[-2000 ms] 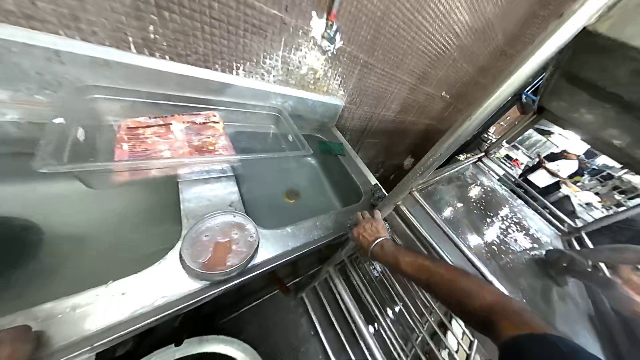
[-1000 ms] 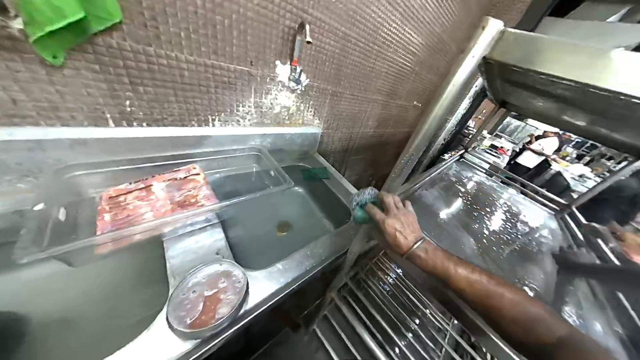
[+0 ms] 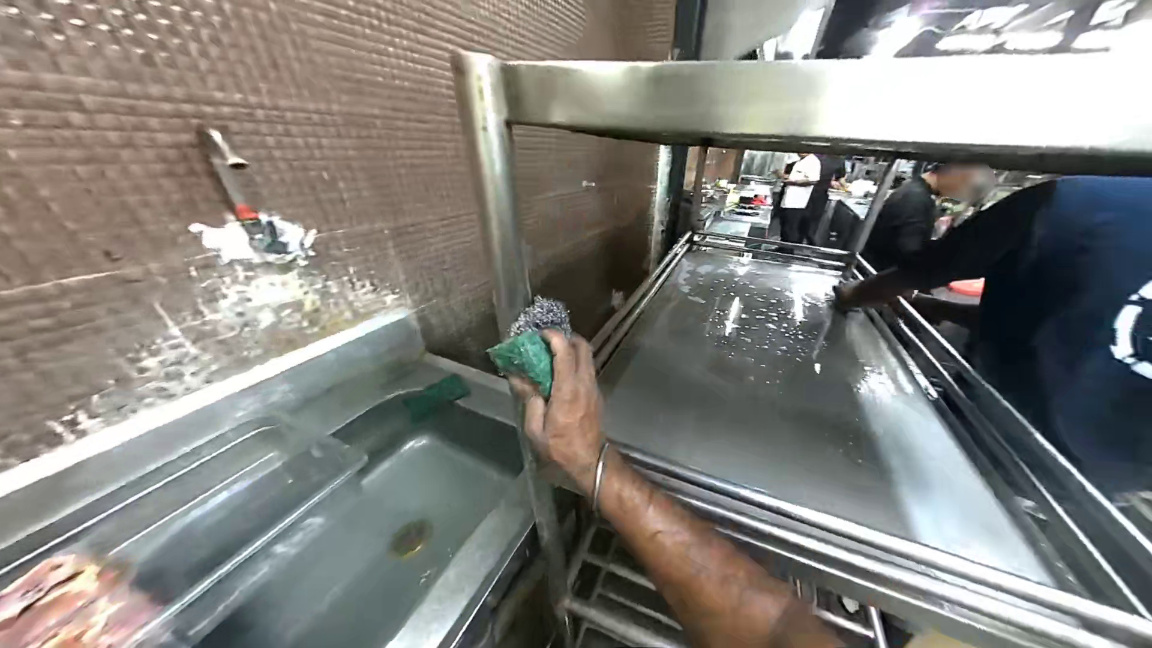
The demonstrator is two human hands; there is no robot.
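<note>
My right hand (image 3: 569, 405), with a metal bangle at the wrist, grips a green scouring pad (image 3: 526, 360) together with a silvery steel-wool scrubber (image 3: 542, 317). It holds them against the upright post (image 3: 493, 198) of a stainless steel rack, below the top shelf (image 3: 810, 103). Wet spots and droplets lie on the rack's middle metal shelf (image 3: 738, 387). My left hand is out of view.
Left of the post is a steel sink (image 3: 450, 504) of cloudy water; another green pad (image 3: 437, 397) lies on its rim. A clear plastic tray (image 3: 270, 504) holds raw meat (image 3: 67, 598). A wall tap (image 3: 225, 166) is above. A co-worker (image 3: 1062, 297) reaches over the shelf from the right.
My right hand has risen along the post from near the sink's corner, scrubber and pad in its grip. The view has swung right, toward the rack.
</note>
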